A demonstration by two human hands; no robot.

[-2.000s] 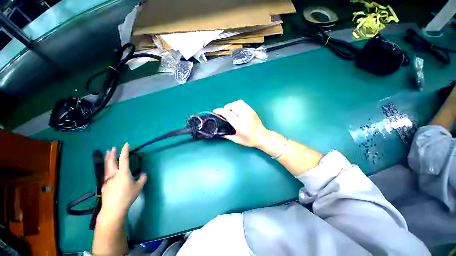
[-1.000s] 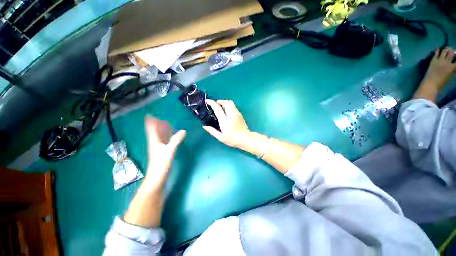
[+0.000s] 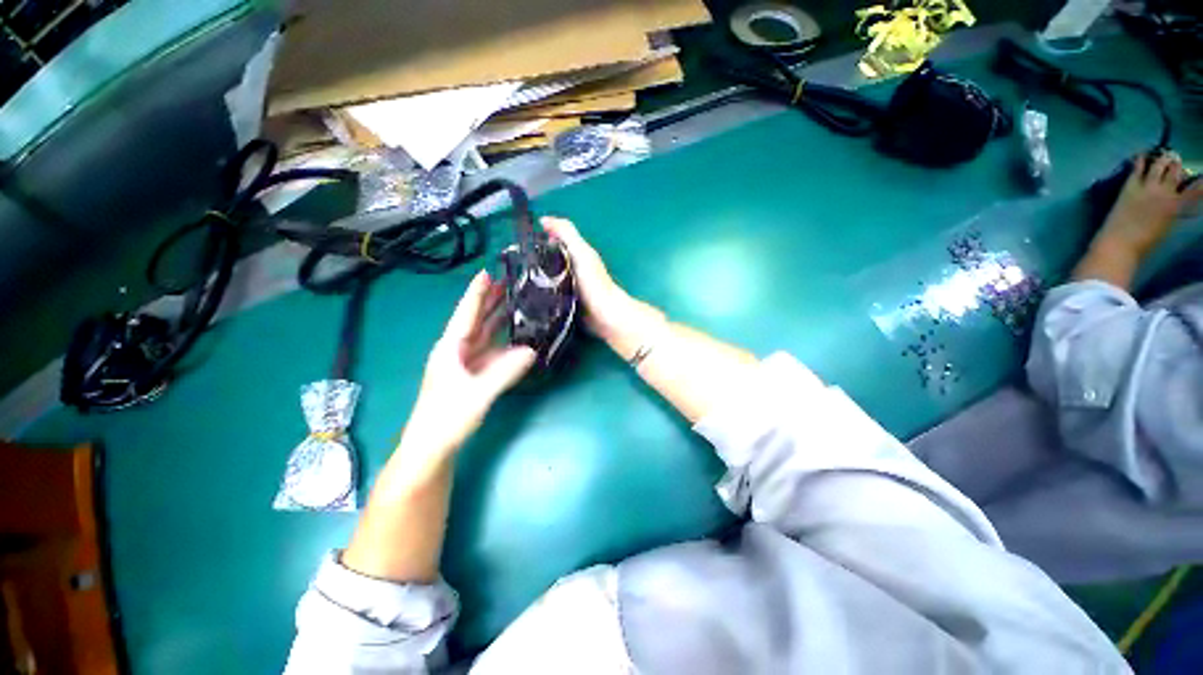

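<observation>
A black housing (image 3: 538, 301) with thin pale and reddish wires on its open face is held between my two hands over the green mat. My left hand (image 3: 464, 363) grips its left side. My right hand (image 3: 590, 280) holds its right side. The black power cord (image 3: 422, 245) leaves the housing's far end and lies in a bundle to the left, with a small yellow tie round it. The bagged plug (image 3: 321, 448) at the cord's end lies on the mat, left of my left hand. My fingertips are partly hidden by the housing.
Another corded unit (image 3: 116, 359) lies at the left, one (image 3: 939, 116) at the back right. Cardboard sheets (image 3: 462, 53), a tape roll (image 3: 774, 25) and yellow ties (image 3: 910, 32) are along the back. Small dark parts on clear film (image 3: 963, 293) lie right, near another person's hand (image 3: 1145, 205). An orange-brown box (image 3: 50, 554) stands left.
The cord bundle and bagged plug have gone from the near left to the back left. The housing has turned, cord end away from me. My left hand has let go of the cord area and joined my right.
</observation>
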